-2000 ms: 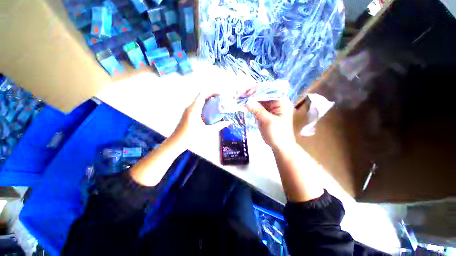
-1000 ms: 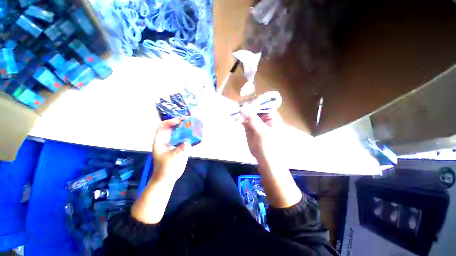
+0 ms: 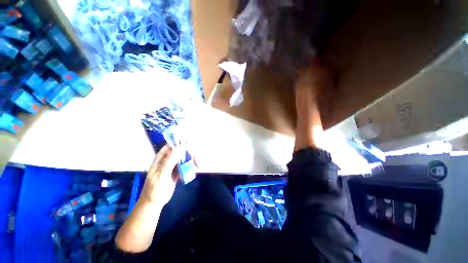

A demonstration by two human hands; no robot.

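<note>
My left hand [image 3: 162,177] holds a small blue retail pack [image 3: 187,170] over the table's front edge. The pack is tilted and partly hidden by my fingers. Just beyond my left hand a smartphone [image 3: 155,134] lies on the white table [image 3: 226,146], partly under shiny clear plastic [image 3: 167,119]. My right hand [image 3: 310,85] is inside the large right-hand carton [image 3: 272,95]. Its fingers are dark and blurred, so I cannot tell whether they hold anything.
A cable pile in clear plastic [image 3: 138,31] lies at the back. A supply carton [image 3: 69,33] of blue packs is upper left. A blue tote [image 3: 38,205] stands lower left and a small blue basket [image 3: 261,185] under the table edge. White scrap [image 3: 235,77] hangs on the right carton.
My right hand has left the white coiled cable's former place and moved right into the carton; the cable is no longer visible in it. My left hand has moved slightly down, and its pack is turned.
</note>
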